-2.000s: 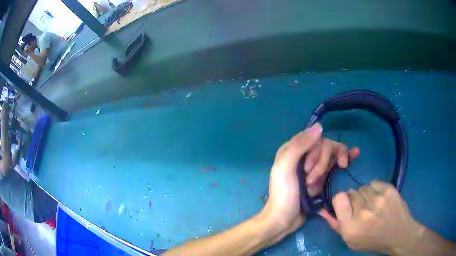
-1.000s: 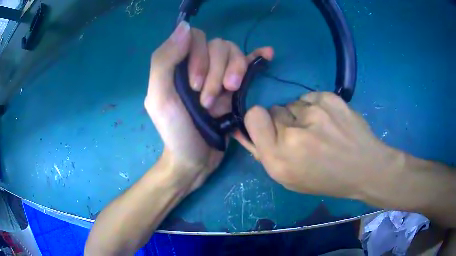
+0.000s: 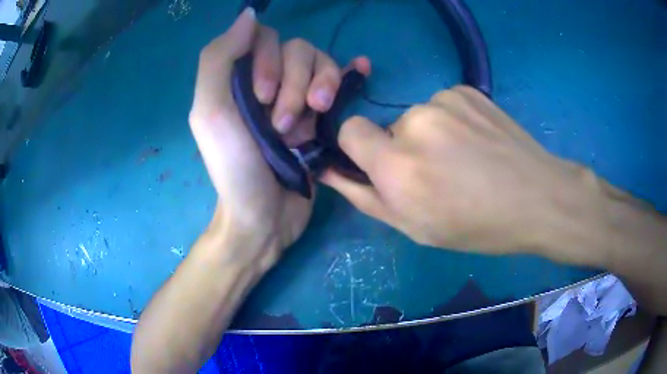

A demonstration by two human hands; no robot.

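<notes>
The black padded headband (image 3: 466, 44) arcs at the top, partly cut off by the picture's edge. My left hand (image 3: 256, 109) is closed around its left side, near a thick black curved end piece (image 3: 265, 139). My right hand (image 3: 461, 168) pinches a black curved yoke (image 3: 338, 109) beside it. A short stub (image 3: 307, 152) lies between the two curved parts, where they meet. A thin dark wire (image 3: 384, 103) runs from the yoke toward my right hand and up inside the arc. The fingers hide part of the joint.
The worn green-blue mat (image 3: 110, 190) lies under the hands. A dark curved part (image 3: 36, 55) lies at the far left. A blue bin (image 3: 88, 340) is below the front edge at left. A carton (image 3: 622, 358) with crumpled white paper (image 3: 585, 318) is at lower right.
The view has swung down and right since the earliest frame, bringing the front edge and carton into sight. Since the last frame, my right hand has turned slightly and the yoke tilts more against the end piece.
</notes>
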